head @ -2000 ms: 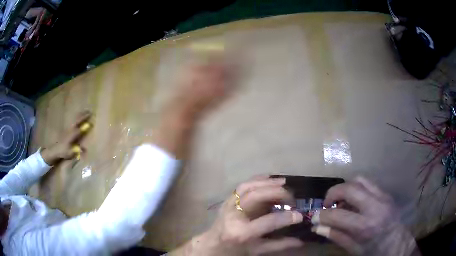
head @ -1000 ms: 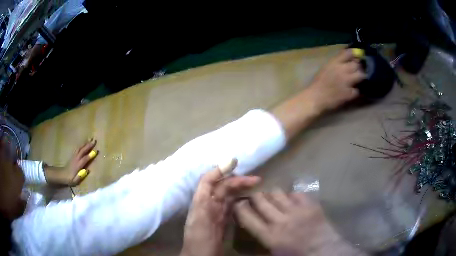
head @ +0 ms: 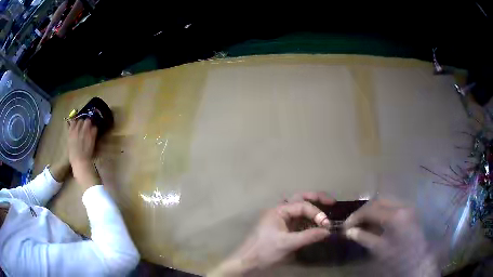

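A black housing (head: 346, 208) lies at the table's near edge, between and partly beneath my hands. My left hand (head: 292, 230) is on its left side with thumb and forefinger pinched together. My right hand (head: 386, 232) is on its right side, blurred, with its fingertips close to the left ones. Something small and thin is between the fingertips over the housing; it is too blurred to name. The fingers hide most of the housing's opening.
A tangled pile of wired boards (head: 480, 186) with red wires lies at the right edge. At the left, a person in white sleeves holds another black housing (head: 101, 114) beside a pale box fan (head: 19, 121). Tan tabletop (head: 281, 135) lies between.
The co-worker's arm has drawn back from the far right, and a black housing is now at the left. My hands have moved right, back over the housing at the near edge.
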